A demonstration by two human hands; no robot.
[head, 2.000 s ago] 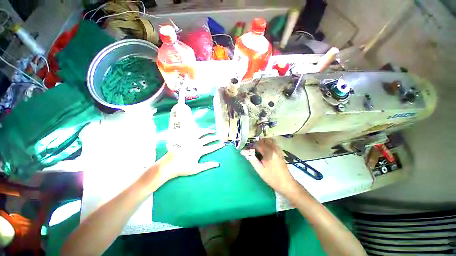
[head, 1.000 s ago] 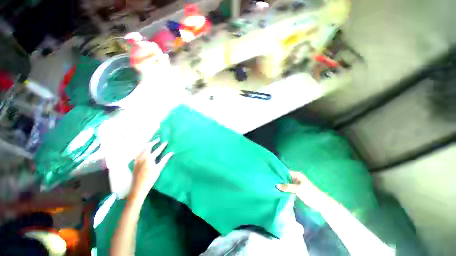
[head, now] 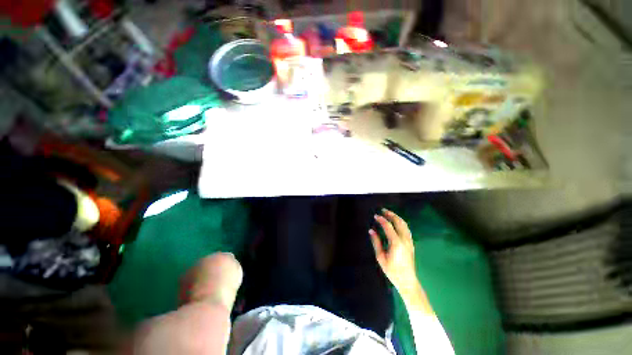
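Note:
My right hand is below the table's front edge, fingers apart, with nothing in it. My left hand is blurred at the lower left; its fingers do not show, and I cannot tell if it holds anything. Green cloth hangs at the right of my lap, and more green cloth lies at the left. The white table bears the cream sewing machine at the back right. Dark thread snips lie on the table in front of the machine.
A metal bowl with green scraps stands behind the table's left part, beside a green bundle. Two red-capped bottles stand behind the table. A parts tray is at the right end. An orange-brown chair with clothing is at left.
The green panel has left the table and both hands. Both hands are now below the table edge; my right hand has opened. The view has shifted, with the table now higher in the picture.

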